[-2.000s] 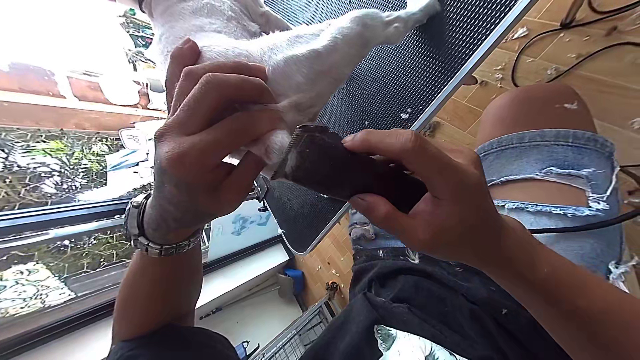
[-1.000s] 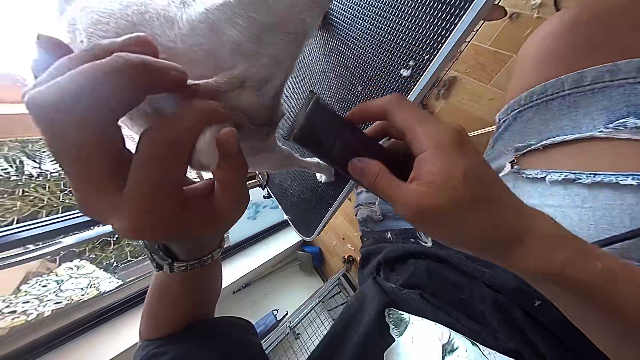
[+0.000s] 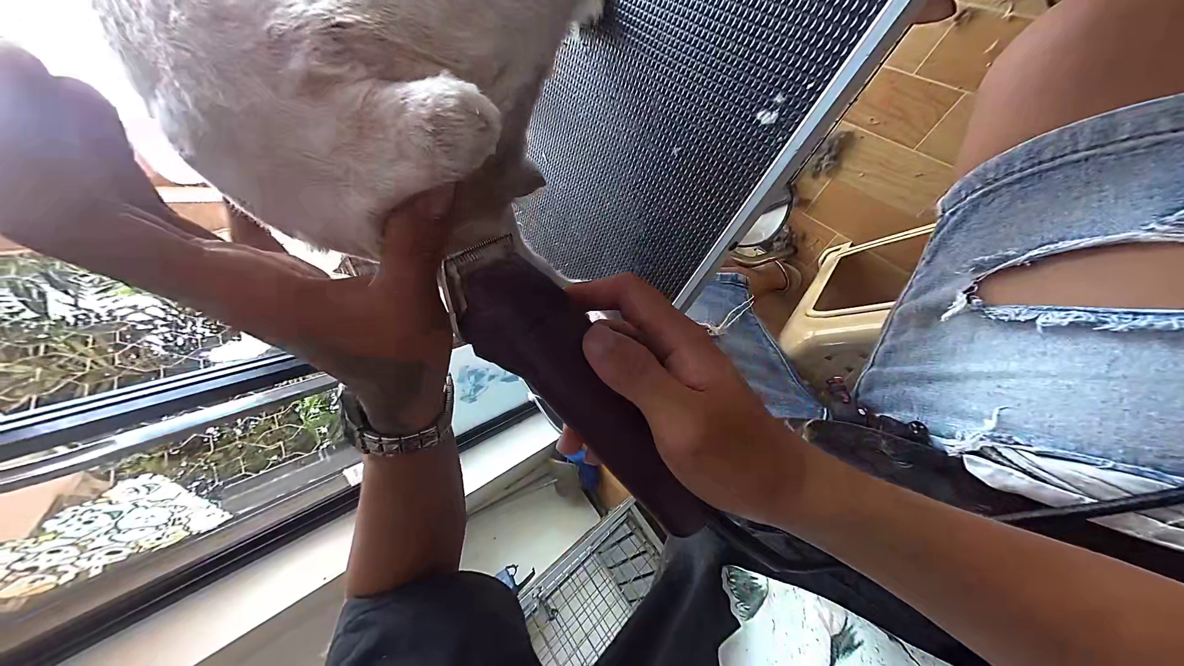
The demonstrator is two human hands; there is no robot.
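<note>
A white, short-furred animal [image 3: 305,111], its head out of view, fills the upper left over a black textured grooming table [image 3: 675,120]. Beneath its body, my left hand [image 3: 342,305] supports it, thumb against the underside by a furry leg stub or folded limb [image 3: 444,120]; some of its fingers are lost in glare or hidden. In my right hand [image 3: 684,388] is a dark corded electric clipper [image 3: 564,361]. The clipper's metal toothed blade lies against the animal's skin, just right of my left thumb. A metal-band watch circles my left wrist.
A metal-framed window [image 3: 166,416] runs along the left. Below centre stands a wire crate [image 3: 592,592]. A beige plastic stool [image 3: 832,314] is on the tiled floor, where hair tufts lie. My knee in ripped jeans [image 3: 1054,370] is at right, with the clipper's cord crossing below.
The clipper was apart from the animal one second ago; now its blade meets the skin. My left hand has turned and moved under the body. The view has shifted closer.
</note>
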